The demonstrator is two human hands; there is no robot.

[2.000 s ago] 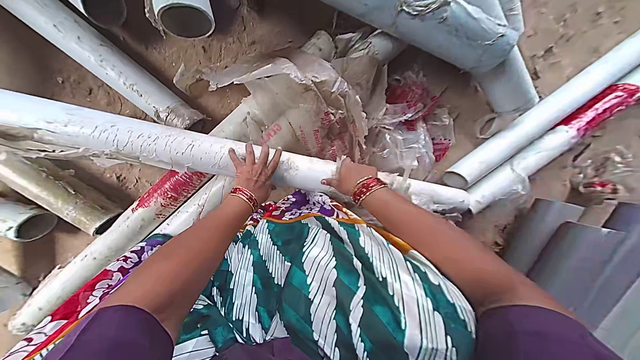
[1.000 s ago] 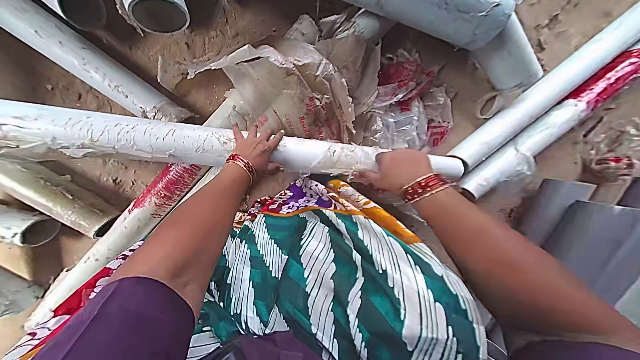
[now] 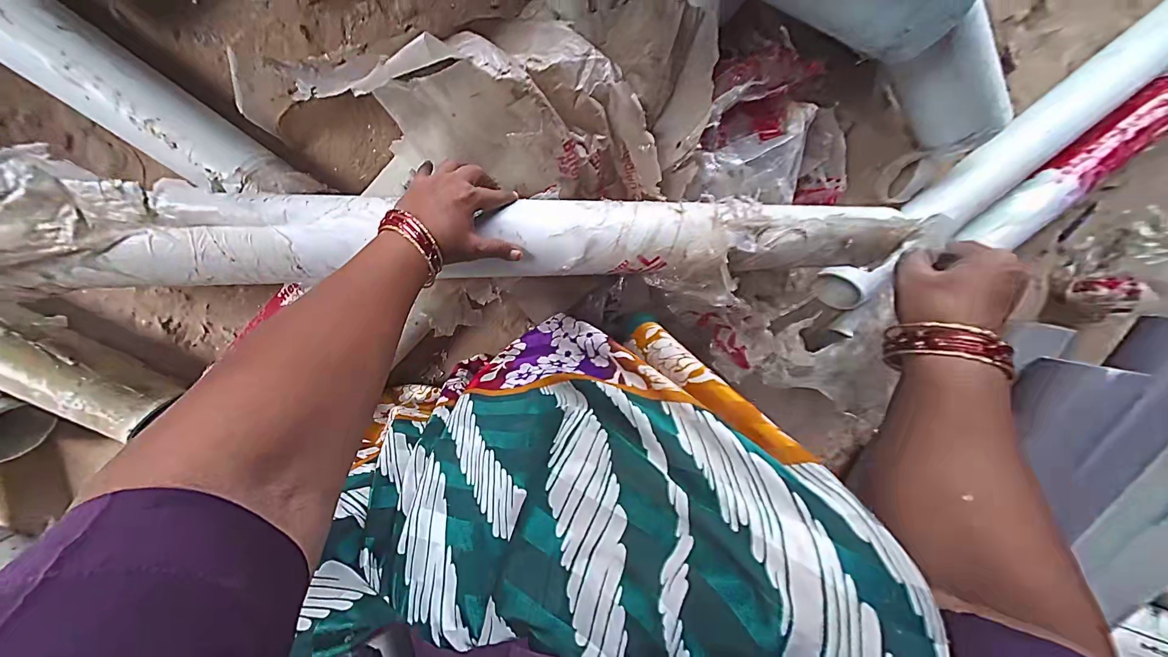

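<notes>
A white plastic pipe (image 3: 584, 237), partly wrapped in torn clear film, lies across the view in front of my lap. My left hand (image 3: 461, 214) rests on top of it with the fingers spread and the thumb on its near side. To the right, beyond the pipe's right part, my right hand (image 3: 963, 283) is closed on crumpled clear plastic film (image 3: 867, 319), next to the ends of two slanting pipes. Red bangles circle both wrists. What lies under the right fingers is partly hidden.
Torn plastic wrapping (image 3: 511, 119) with red print lies on the soil beyond the pipe. A pale pipe (image 3: 137, 100) slants at the upper left, a dirty one (image 3: 82, 374) at the left. Thick grey pipework (image 3: 949, 82) stands upper right; grey panels (image 3: 1077, 429) lie lower right.
My right hand has moved right, off the pipe's end, and now grips film. The left hand is still on the pipe. More loose film shows around the pipe. The view has shifted.
</notes>
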